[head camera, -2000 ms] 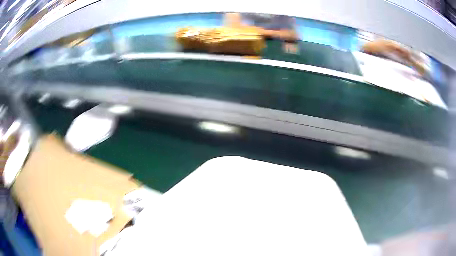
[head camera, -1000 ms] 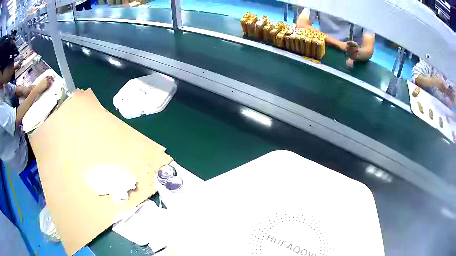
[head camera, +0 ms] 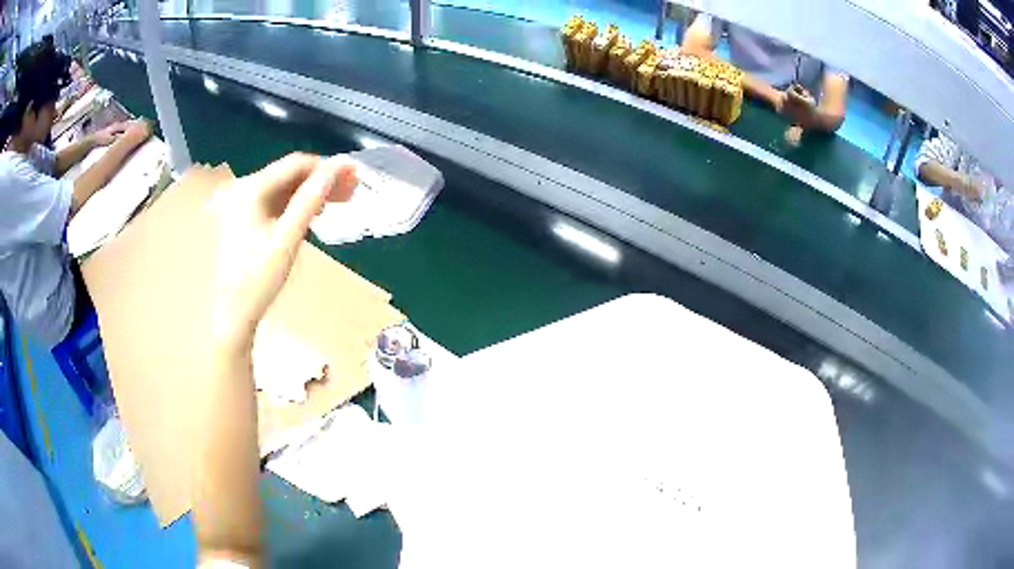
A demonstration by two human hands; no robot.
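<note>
A large white hexagonal unit (head camera: 634, 433) lies close in front of me, its lower part cut off by the bottom edge. My left hand (head camera: 278, 228) is raised over the brown cardboard sheet (head camera: 156, 356), its thumb and fingers bent, nothing visible in it. Its fingertips overlap the view of a second white unit (head camera: 384, 195) on the green belt; I cannot tell if they touch. A white crumpled cloth (head camera: 289, 365) lies on the cardboard, partly behind my forearm. A pale bottle with a shiny top (head camera: 403, 372) stands left of the near unit. My right hand is not in view.
White cloths (head camera: 334, 456) lie by the bottle. A seated person (head camera: 39, 211) works at the left. Yellow-gold parts (head camera: 656, 72) stand in a row across the line, near another person's hands (head camera: 806, 106). A white post (head camera: 163, 89) rises at the upper left.
My left hand has come into view and is raised over the cardboard. The view has shifted slightly, and the dotted ring on the near unit now shows only faintly.
</note>
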